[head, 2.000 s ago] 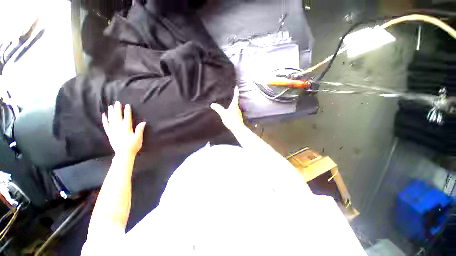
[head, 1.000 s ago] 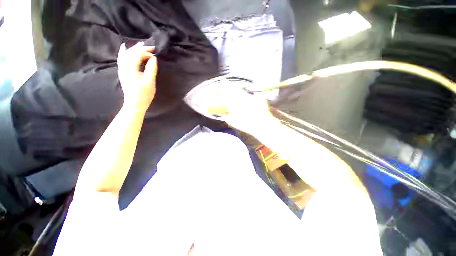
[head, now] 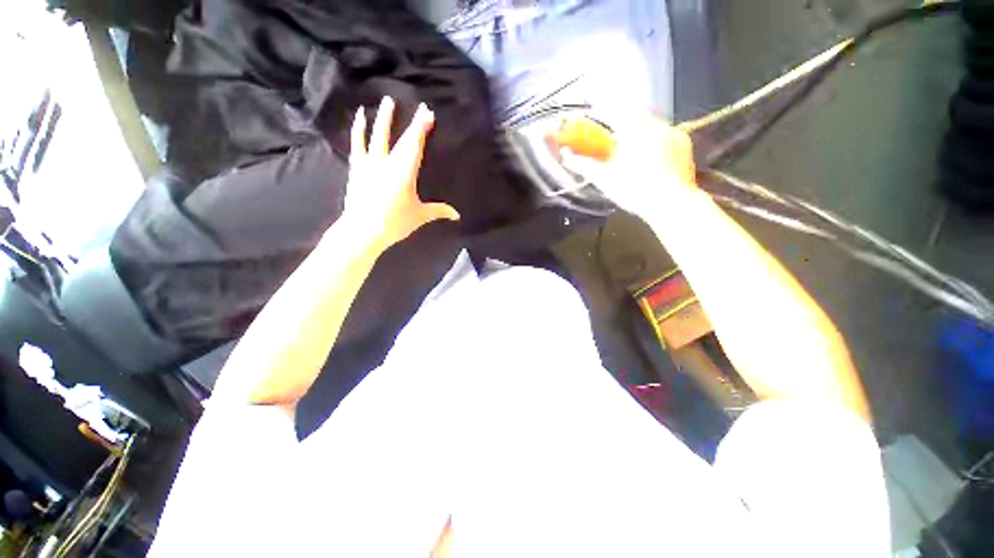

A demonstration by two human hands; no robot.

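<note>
A dark garment lies over the padded pressing form, smooth at the left and in loose folds toward the far side. My left hand rests on it with fingers spread, holding nothing. My right hand is closed around the orange handle of the steam iron. The iron is at the garment's right edge, beside and partly over the pale grey cloth. The iron's rear is hidden by my hand, and its outline is blurred.
A yellow-tan hose runs from the iron to the upper right. Pale thin cables run to the lower right. A cardboard-coloured box is below my right forearm. A blue bin and dark stacked cloth are at the right.
Since the middle frame, the iron in my right hand has moved right toward the grey cloth. My left hand has opened from the fold it pinched and now lies spread further right on the garment.
</note>
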